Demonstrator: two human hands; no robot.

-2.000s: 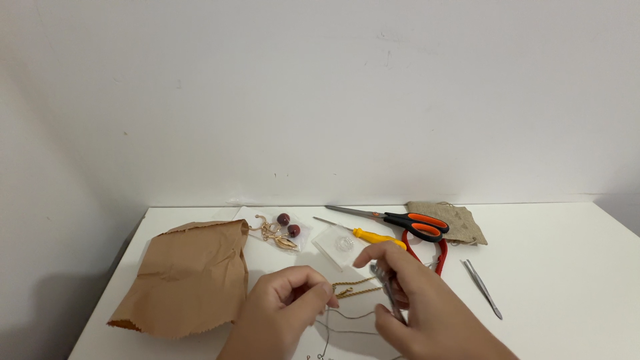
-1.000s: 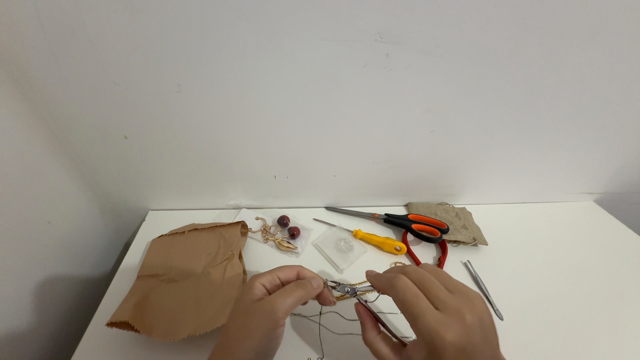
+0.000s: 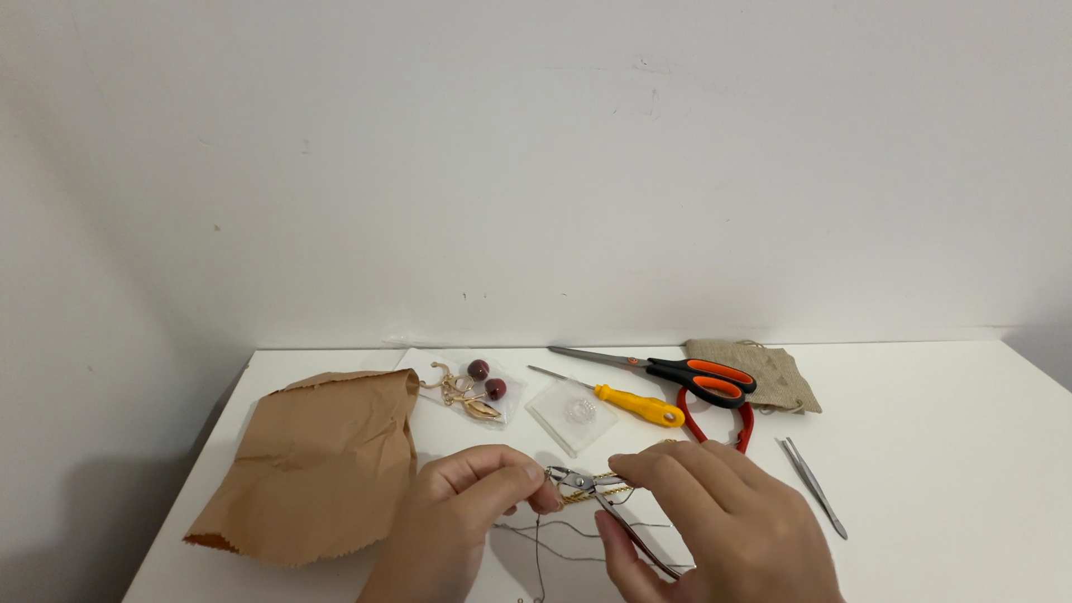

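My left hand (image 3: 481, 502) pinches a small piece, too small to make out, at the end of a thin dark chain (image 3: 538, 544) that hangs down toward the table. My right hand (image 3: 712, 511) holds small metal pliers (image 3: 580, 482) with the handles spread and the jaw tips at my left fingertips. Behind the pliers a gold chain (image 3: 599, 494) is partly covered by the tool and my fingers. Thin grey chain strands (image 3: 578, 557) lie on the white table below my hands.
A brown paper bag (image 3: 327, 469) lies left. Behind my hands are a bagged cherry-like charm (image 3: 481, 389), a clear plastic case (image 3: 572, 414), a yellow-handled screwdriver (image 3: 641, 406), orange-and-black scissors (image 3: 702, 381), a red-handled tool (image 3: 744, 427) and a burlap pouch (image 3: 758, 373). Metal tweezers (image 3: 812, 486) lie right.
Two seconds ago the pliers were mostly inside my right hand, away from my left fingers; now their jaws are at my left fingertips. The tools lying on the table have not moved.
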